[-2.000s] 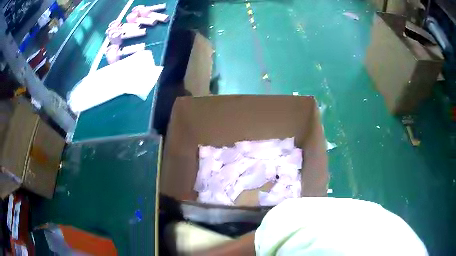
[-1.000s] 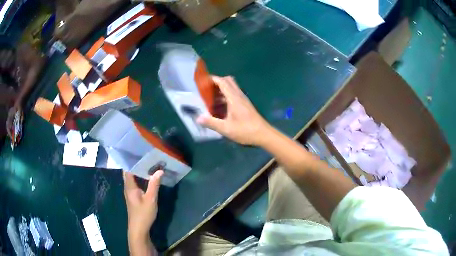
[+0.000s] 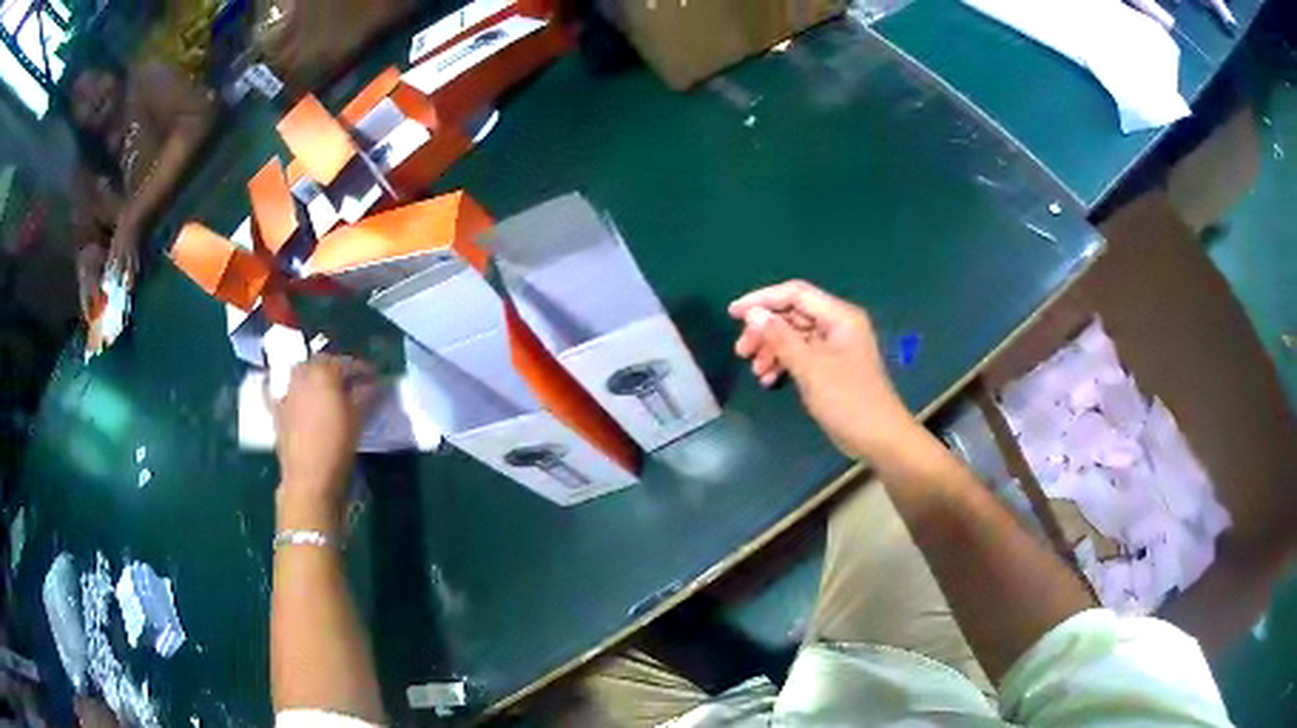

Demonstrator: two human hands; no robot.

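Note:
Two white-and-orange retail boxes stand side by side on the dark green bench, flaps raised, each with a dark round-headed device printed on its front: the left box and the right box. My left hand is slightly blurred over a white box lying left of them; its fingers touch a white panel, and whether they grip it is unclear. My right hand is to the right of the standing boxes, fingers loosely curled, holding nothing and touching no box.
Several part-open orange-and-white boxes cluster at the back left. A bulk carton with pinkish-white bundles is at the right. White papers lie at the lower left. Another person's arm shows at the upper left.
The right box has been set down beside the left one and my right hand has let it go and moved right. My left hand has left the left box and moved up and left.

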